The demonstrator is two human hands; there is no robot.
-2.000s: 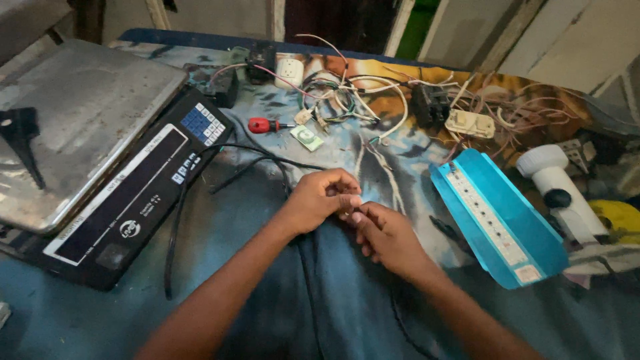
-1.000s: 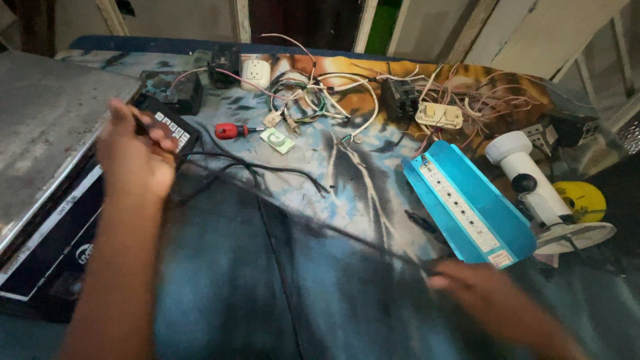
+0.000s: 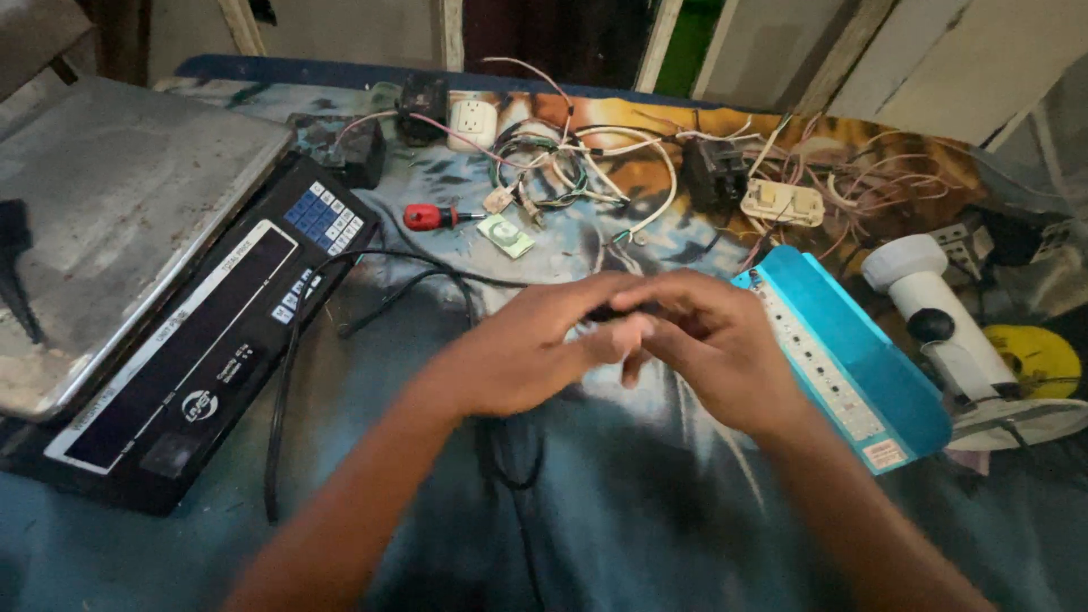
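Both hands meet at the middle of the view, fingertips together. My left hand [image 3: 544, 348] grips a black cable [image 3: 527, 501], part of which hangs in a loop below it. My right hand [image 3: 705, 340] curls around something small and dark at the same spot; blur and fingers hide whether this is the cable's end. More black cable [image 3: 408, 252] runs from the left hand over the cloth to the scale. Behind the hands lie a red and black screwdriver [image 3: 438, 217], a small green and white packet [image 3: 505, 235] and a bundle of stripped wires [image 3: 544, 170].
A digital weighing scale [image 3: 195, 340] with a metal platform stands at left. On the right are a blue holder with an LED strip [image 3: 850, 357], a white lamp-like device [image 3: 952, 314], a yellow disc [image 3: 1041, 361] and a white switch plate [image 3: 782, 202]. A white outlet [image 3: 473, 124] sits behind.
A second ago my hands were wide apart with the black cable stretched between them; now they have come together at the middle. The view has shifted.
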